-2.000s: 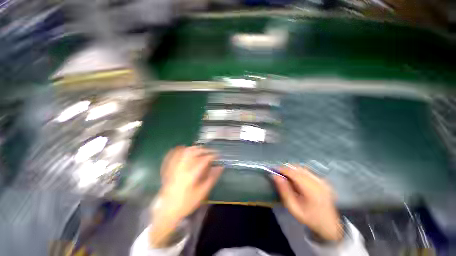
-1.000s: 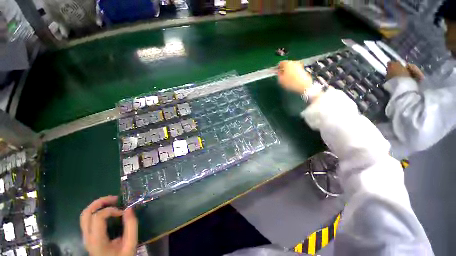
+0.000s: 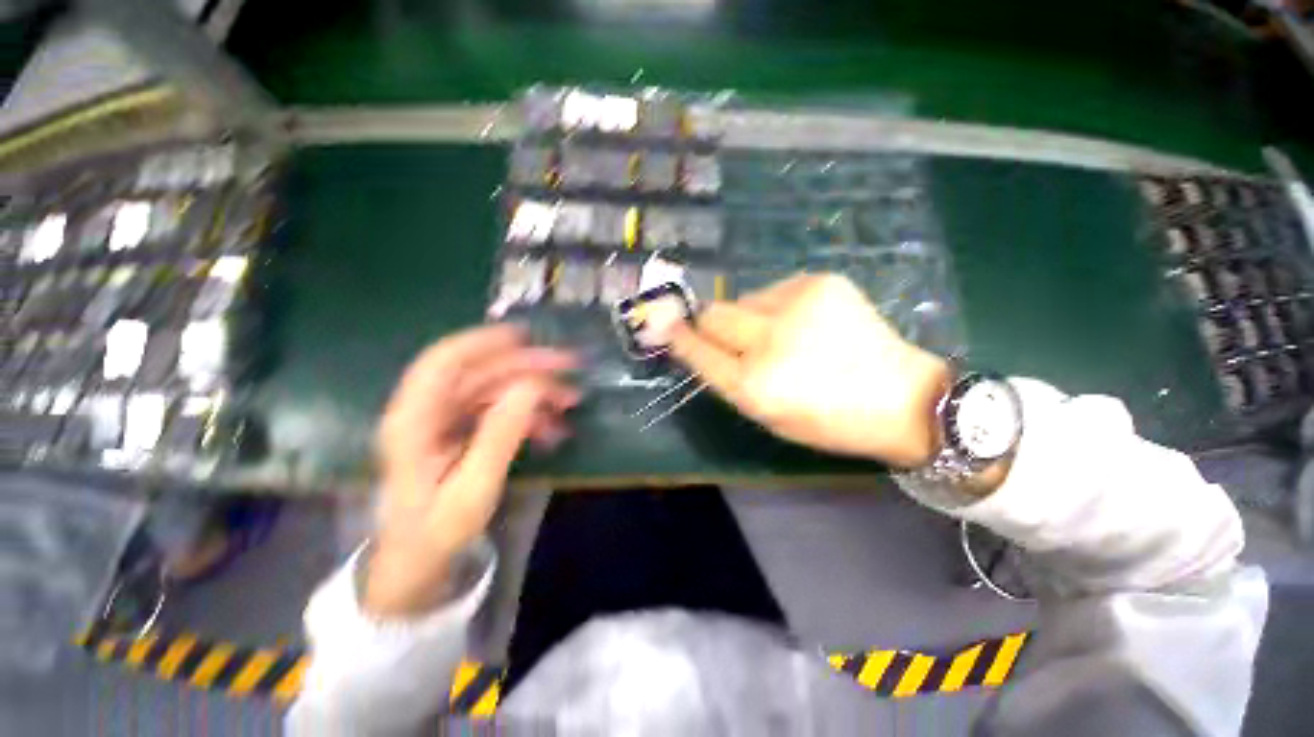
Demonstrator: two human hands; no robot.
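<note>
A dark rounded-square watch housing [image 3: 644, 320] with a pale centre is held at the fingertips of my right hand [image 3: 807, 360], above the near edge of the centre tray. A thin pale stick-like line [image 3: 672, 398] shows just below it; I cannot tell if it is a tool. My left hand [image 3: 468, 432] is blurred, left of the housing, with fingers apart and nothing visible in it. The clear blister tray [image 3: 836, 216] lies behind. Grey, white and yellow-edged square modules [image 3: 577, 223] fill its left side in rows, and its right pockets look empty.
A tray crowded with grey and white parts [image 3: 130, 346] lies at the left. A tray of dark housings [image 3: 1232, 274] lies at the right. A pale rail [image 3: 389, 127] crosses the green bench [image 3: 382, 245] behind the centre tray.
The view has swung back to the centre tray. My right hand has come from the right-hand tray and now holds a housing. My left hand has moved from the tray's near-left corner towards the housing.
</note>
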